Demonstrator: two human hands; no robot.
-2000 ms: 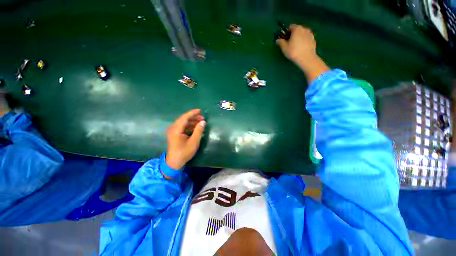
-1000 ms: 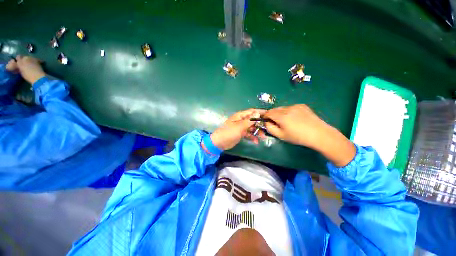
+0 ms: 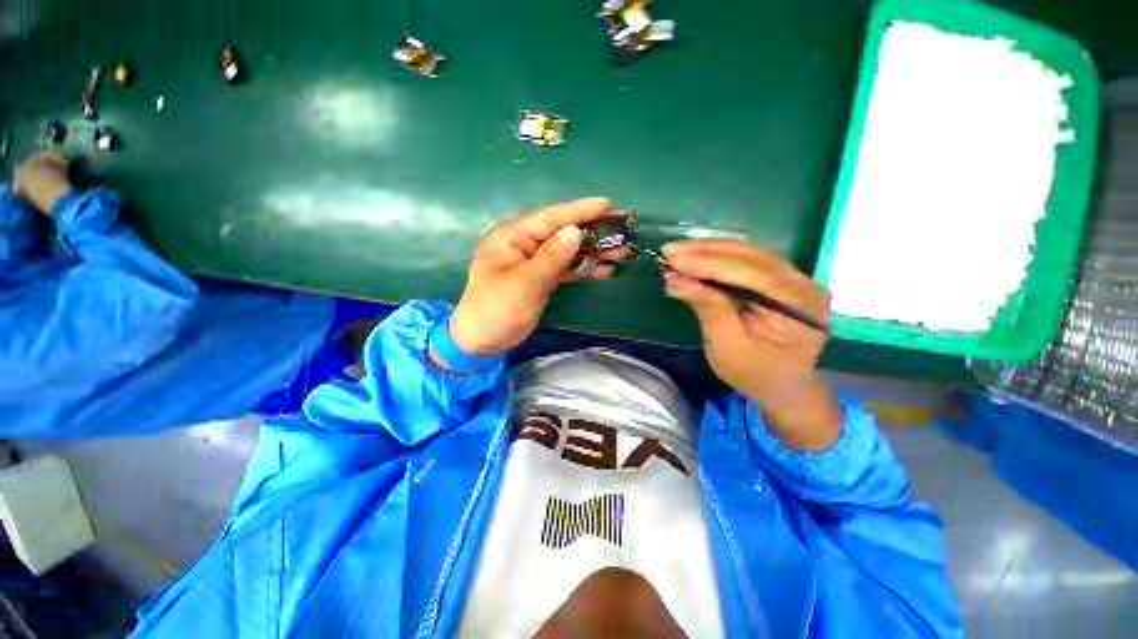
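Note:
My left hand [image 3: 518, 275] holds a small dark electronic module [image 3: 605, 237] between thumb and fingers, above the near edge of the green bench. My right hand [image 3: 749, 318] grips a slim black hand tool [image 3: 764, 302] like a pencil. Its thin tip points left, close to the module's right side; whether they touch I cannot tell. The green plastic tray [image 3: 839, 194] is to the right of my hands, filled with small white pieces [image 3: 948, 175].
Loose modules lie on the green bench [image 3: 312, 175]: one [image 3: 540, 127] beyond my left hand, others [image 3: 418, 56] [image 3: 634, 25] farther back, several at far left. A clear blister tray [image 3: 1104, 325] stands right of the green tray. Another worker's hand [image 3: 44, 181] is at left.
My right hand first came back from the far bench to my left hand. Now it is slightly apart from it, holding the black tool. The view has shifted, so the green tray appears larger.

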